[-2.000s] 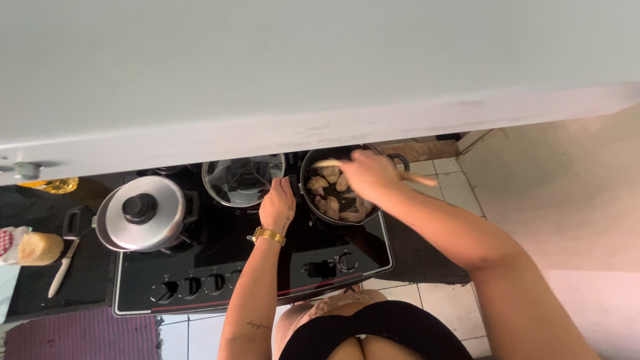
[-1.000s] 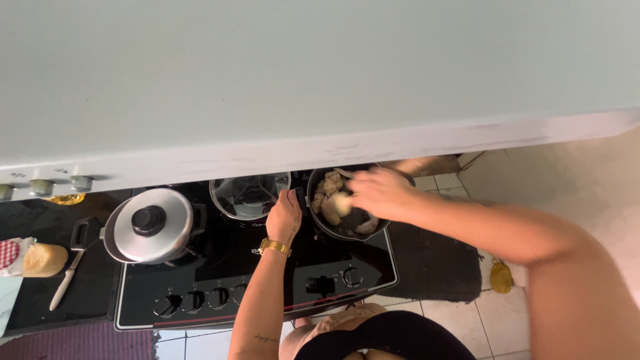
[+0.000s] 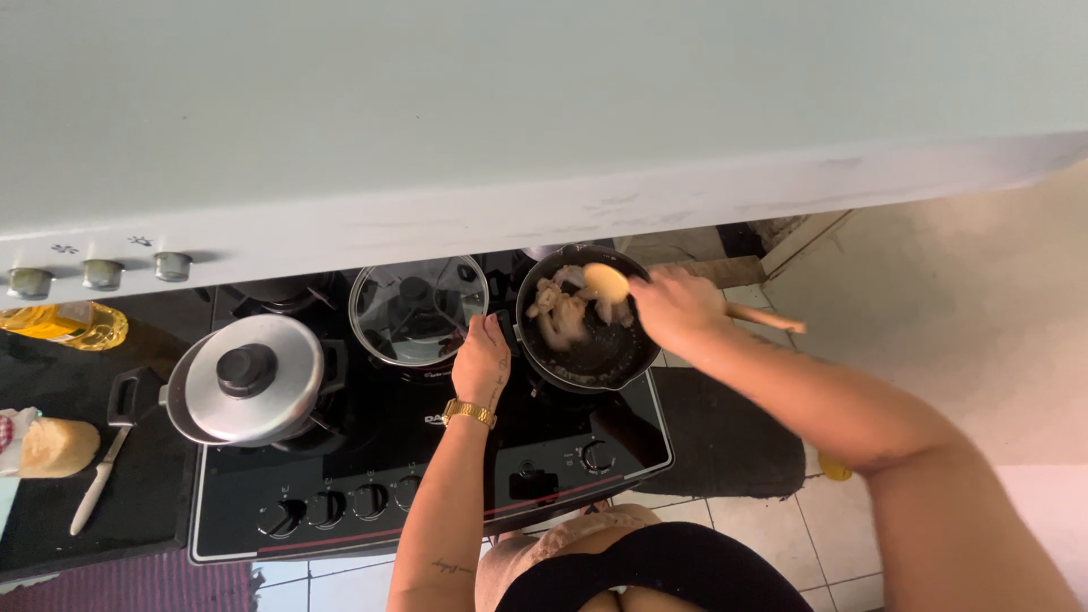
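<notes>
My left hand point(image 3: 482, 357), with a gold watch on the wrist, is closed on the black pot handle point(image 3: 507, 332). My right hand point(image 3: 680, 310) grips a wooden spoon point(image 3: 606, 282), its bowl over the pieces of meat and its handle end sticking out to the right. The pieces of meat point(image 3: 561, 319), pale and light brown, lie toward the left side of the dark pot point(image 3: 633, 353), with some liquid around them. Left of that pot, a glass lid point(image 3: 416, 310) with a dark knob is on the hob.
An aluminium pot with its lid point(image 3: 289, 365) stands on the left of the black glass cooktop point(image 3: 382, 463). On the counter are a white-handled knife point(image 3: 93, 493), a jar point(image 3: 59, 448) and a bottle of yellow oil point(image 3: 93, 325). A pale range hood point(image 3: 510, 178) hangs across the top.
The meat has shifted and is now gathered at the left side of the pot. My right hand has moved with the spoon; my left hand stays at the pot handle.
</notes>
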